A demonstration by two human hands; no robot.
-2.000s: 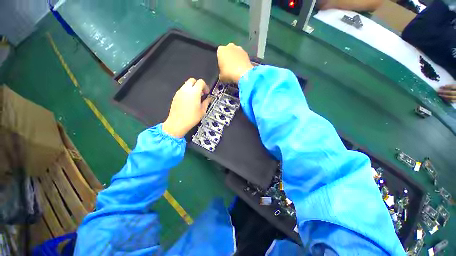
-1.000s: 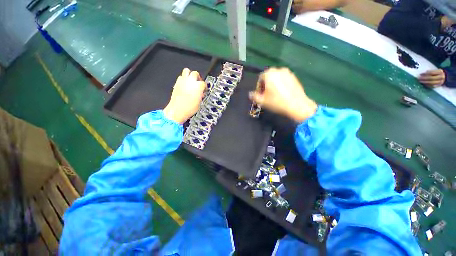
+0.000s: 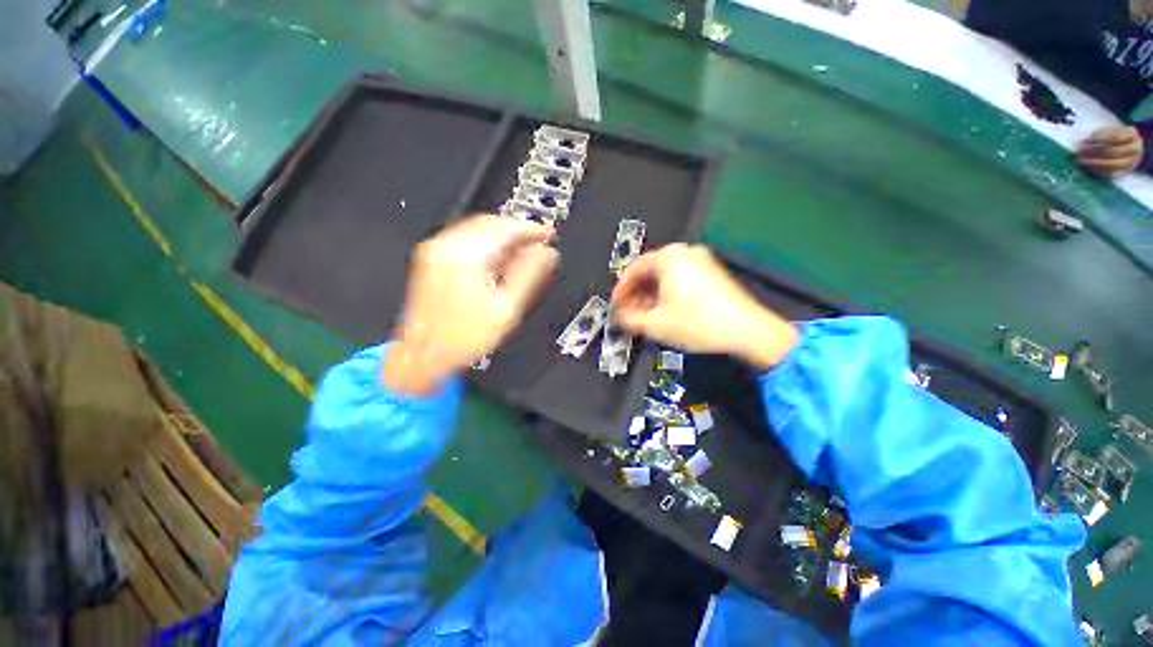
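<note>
Silver-grey housings (image 3: pixel 551 168) stand in a row in the black divided tray (image 3: pixel 386 91); my left hand hides the row's lower part. Three loose housings lie in the tray's right compartment: one upright (image 3: pixel 627 244), one slanted (image 3: pixel 583 326) and one partly under my right hand (image 3: pixel 616 350). My left hand (image 3: pixel 465 293) is blurred over the row, fingers curled; whether it holds anything is hidden. My right hand (image 3: pixel 683 301) is above the loose housings, fingertips pinched together; I cannot tell what is between them.
A second black tray (image 3: pixel 759 556) holds loose circuit boards (image 3: pixel 668 436) with white tabs. Fitted units (image 3: pixel 1034 354) lie on the green bench at right. A metal post (image 3: pixel 569 57) stands behind the trays. Another person's hand (image 3: pixel 1111 151) is at upper right. Cartons and a wooden pallet (image 3: pixel 152 506) are at left.
Loose housings now lie apart from the row in the right compartment. My left hand has moved down over the row. My right hand has moved lower, nearer the loose housings. The view has shifted.
</note>
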